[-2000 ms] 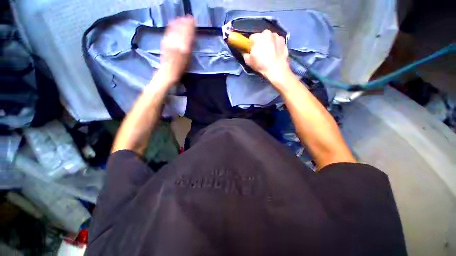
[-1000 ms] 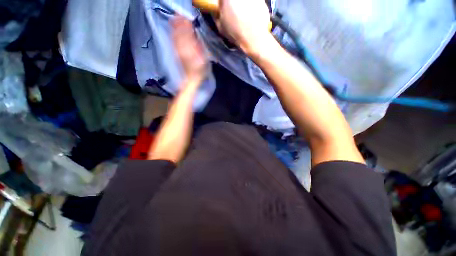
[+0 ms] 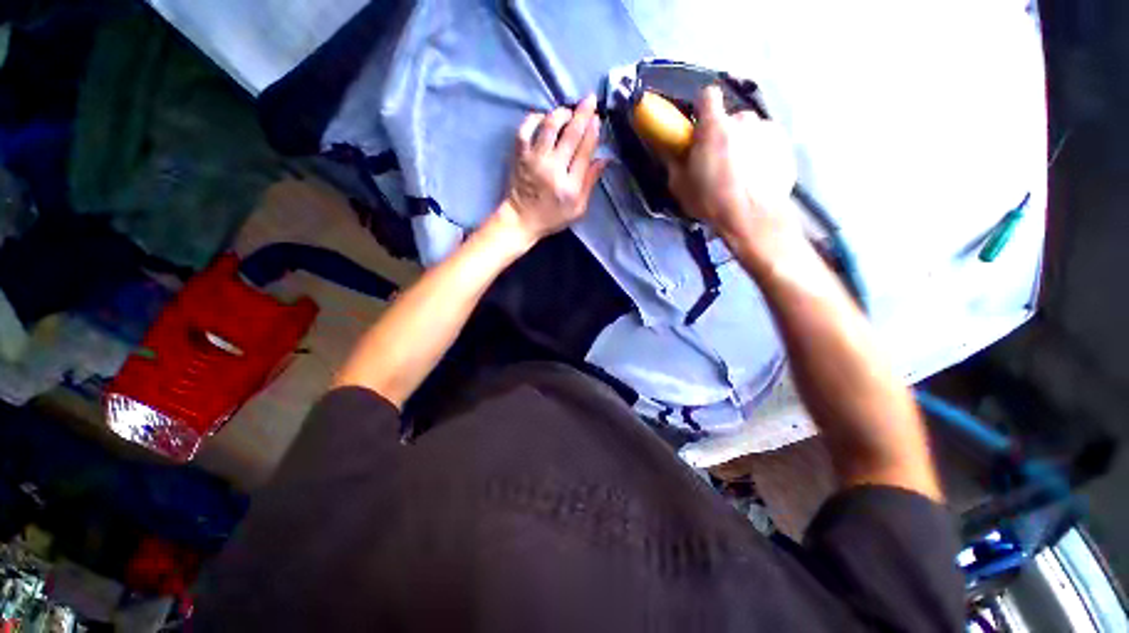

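Note:
A garment (image 3: 458, 93), pale grey-blue lining up with dark strips and dark cloth, lies on the white pressing table cover (image 3: 916, 136). My right hand (image 3: 737, 161) is closed round the yellow-orange handle of the steam iron (image 3: 662, 136), which rests on the lining. My left hand (image 3: 557, 167) lies palm down on the lining just left of the iron, fingers slightly apart and pointing up; it holds nothing that I can see. The iron's soleplate is hidden beneath its body.
A teal hose (image 3: 842, 260) trails from the iron to the lower right, past my forearm. A small green tool-like item (image 3: 1004, 233) lies on the cover at right. A red plastic-like item (image 3: 211, 352) lies at left on a brown surface. Dark clothing piles (image 3: 136, 136) fill the upper left.
The view has turned, so the table now appears tilted. My left hand, blurred before, now rests flat on the lining beside the iron. My right hand still holds the iron. The red item now shows fully.

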